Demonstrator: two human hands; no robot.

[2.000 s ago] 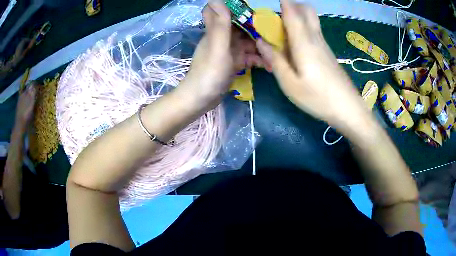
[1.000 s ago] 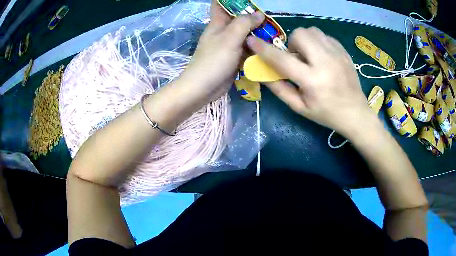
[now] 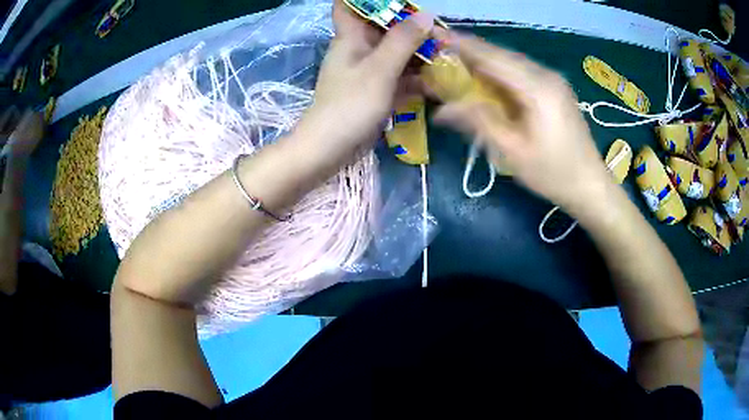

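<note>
My left hand (image 3: 369, 61) holds a yellow body shell, open side up, at the top edge of the picture. A green circuit board (image 3: 379, 10) and a blue component (image 3: 427, 49) show inside it. My right hand (image 3: 526, 115) is blurred and holds a yellow cover (image 3: 450, 75) by the shell's near end; whether they touch is unclear. A looped white cord (image 3: 479, 174) hangs below my right hand. Another yellow shell with blue marks (image 3: 408, 135) lies under my hands, with a straight white cord (image 3: 425, 221) running from it towards me.
A pale pink-white cord bundle (image 3: 164, 164) in a clear plastic bag (image 3: 402, 246) lies left. Beyond it are a golden heap of small parts (image 3: 75, 189) and another person's hand (image 3: 26, 135). At right are heaped yellow units (image 3: 657, 184), loose covers (image 3: 616, 84) and white cords (image 3: 558, 225).
My right hand has turned and moved the cover up against or near the shell. A cord loop now hangs below that hand. Another person's arm has come back in at the far left.
</note>
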